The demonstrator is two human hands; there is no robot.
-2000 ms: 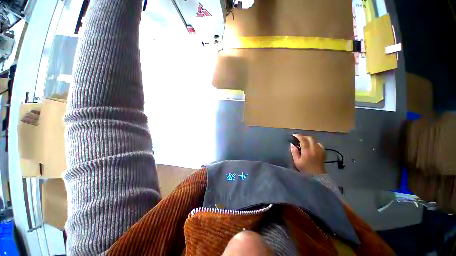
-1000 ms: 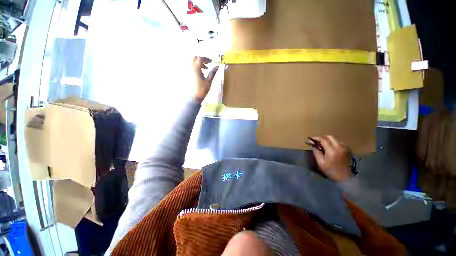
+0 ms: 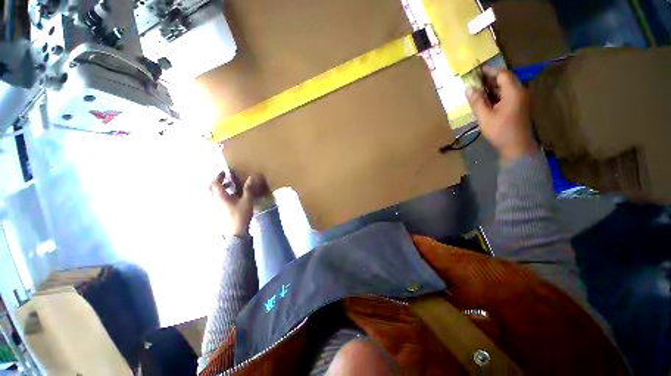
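A tan cut panel (image 3: 338,139) lies on the white jig board (image 3: 439,81), with the yellow guide strip (image 3: 316,89) slanting across it. My left hand (image 3: 239,204) is at the panel's lower left edge, thumb and fingers around the board's edge; glare hides whether it grips. My right hand (image 3: 506,110) is at the board's right edge, just below the yellow end block (image 3: 458,37). Its fingers are curled around the small dark snips, partly hidden, with a black cord loop hanging to the left.
The sewing machine head (image 3: 99,92) stands at upper left, above a glaring white bed (image 3: 110,213). A panel stack (image 3: 70,330) is at lower left. Brown folded panels (image 3: 611,110) lie at far right beside blue material.
My right hand has moved up from the panel's front edge to the board's right edge. My left hand has moved down along the left edge. The view has turned, tilting panel and strip.
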